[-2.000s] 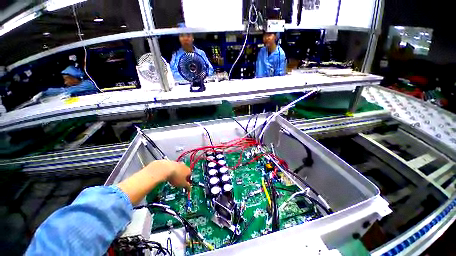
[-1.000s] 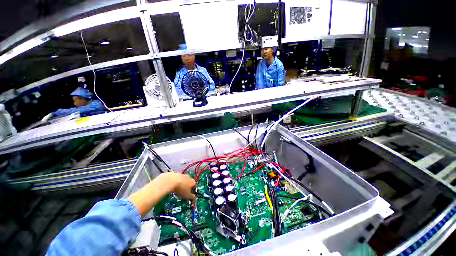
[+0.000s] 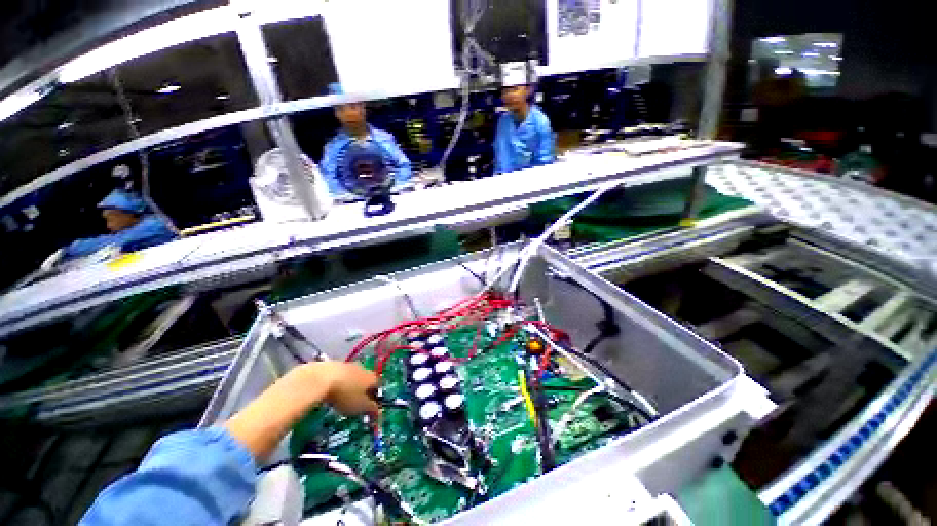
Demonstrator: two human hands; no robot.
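Observation:
The light-grey metal enclosure [image 3: 673,419] stands open in front of me. The green circuit board [image 3: 495,382] fills its floor. A double row of white-topped capacitors [image 3: 426,390] stands mid-board, with a dark component [image 3: 448,444] at its near end. Red wires [image 3: 467,309] loop across the far side, and a yellow wire [image 3: 528,399] lies right of the capacitors. My left hand [image 3: 351,387] is bare and reaches over the left part of the board, fingers pointing down at a small spot left of the capacitors. Its fingertips are blurred, so any grip is unclear. My right hand is out of view.
Black cables [image 3: 339,468] lie at the board's near left. A white bench [image 3: 432,202] with fans [image 3: 366,170] runs across behind the enclosure. Three people in blue smocks are beyond it. Roller track [image 3: 858,478] runs at the right, and a green pad [image 3: 722,500] lies near the front right.
The camera view has shifted, so the enclosure and background appear further left. My left hand stays over nearly the same place on the board, left of the capacitors.

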